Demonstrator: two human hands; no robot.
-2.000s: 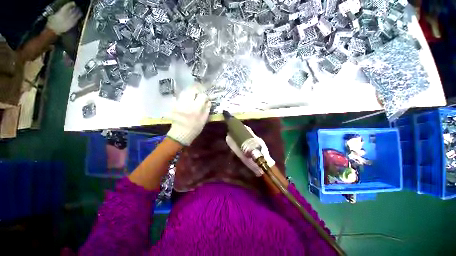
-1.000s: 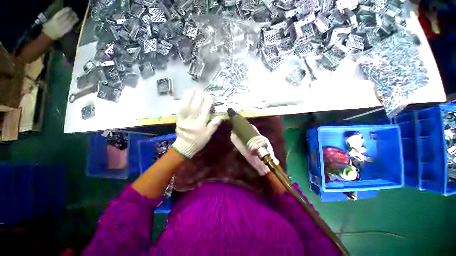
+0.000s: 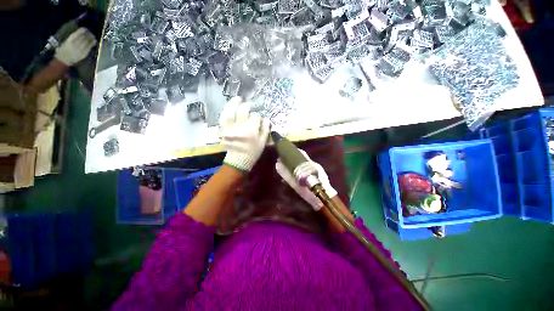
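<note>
My right hand (image 3: 310, 179), in a white knit glove, is closed around the thick olive-grey air tool (image 3: 289, 154). Its dark narrow tip points up-left to the table's front edge, beside my left hand's fingers. A brownish hose (image 3: 364, 242) runs back from its silvery collar along my right forearm. My left hand (image 3: 244, 136), also gloved, is at the table's front edge, back of the hand up; whether it holds a piece is hidden. Small bright screws or pins (image 3: 276, 100) lie just beyond it. Grey metal housings (image 3: 176, 61) are heaped across the table.
The white table (image 3: 200, 135) has a yellow front strip. A crinkled clear bag (image 3: 261, 51) lies mid-table, a bag of glittering hardware (image 3: 477, 70) at right, a wrench (image 3: 104, 125) at left. Blue bins (image 3: 448, 220) stand below. Another person's gloved hand (image 3: 76, 47) holds a tool at upper left.
My left hand has shifted slightly right and its fingers have drawn in near the tool tip. The tool has moved slightly left. The whole view has turned a little.
</note>
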